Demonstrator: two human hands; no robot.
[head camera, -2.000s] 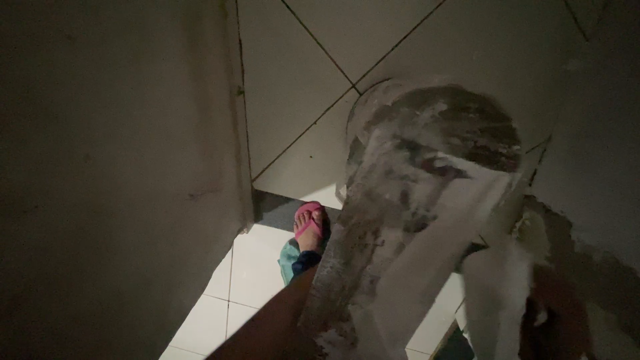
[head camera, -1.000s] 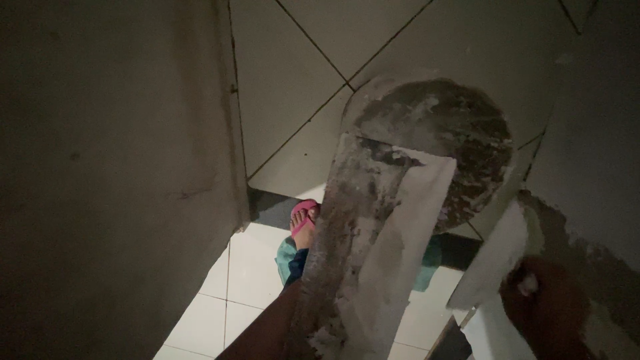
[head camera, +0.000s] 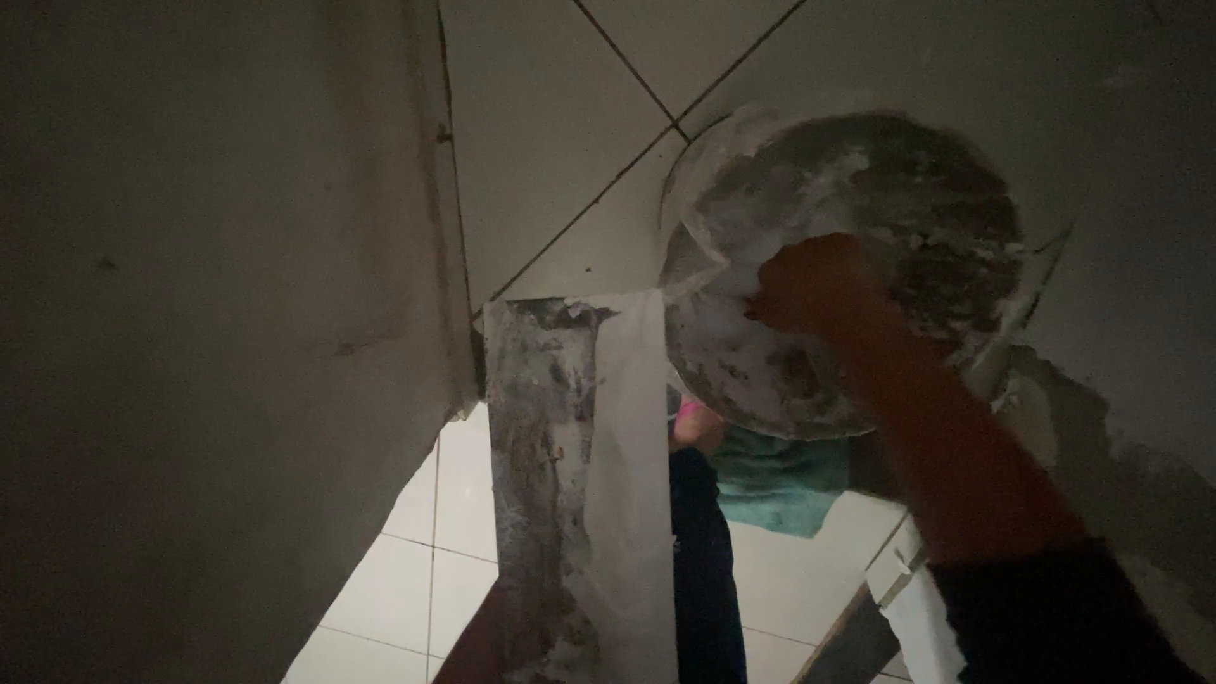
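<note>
A long flat board (head camera: 541, 456) smeared with grey and white paste runs up from the bottom edge, left of a round container (head camera: 931, 323) coated with the same kind of paste. My left forearm shows at the board's lower left edge, while the hand itself is hidden behind the board. My right hand (head camera: 812, 285) is over the container, its fingers low against the paste inside, with the dark-sleeved arm coming from the lower right. The dim light and blur hide whether it grips a tool. A pale, paste-covered strip or edge lies just left of its fingers.
A large dark panel or wall surface (head camera: 237, 285) fills the left side. Pale tiles (head camera: 551, 142) with dark joints lie behind the container. Below are a foot in a pink sandal (head camera: 698, 423), a dark trouser leg (head camera: 703, 560), teal cloth (head camera: 788, 484) and a white object (head camera: 888, 560).
The board, which overlapped the container earlier, now stands to its left. My right hand has moved from the lower right to over the container.
</note>
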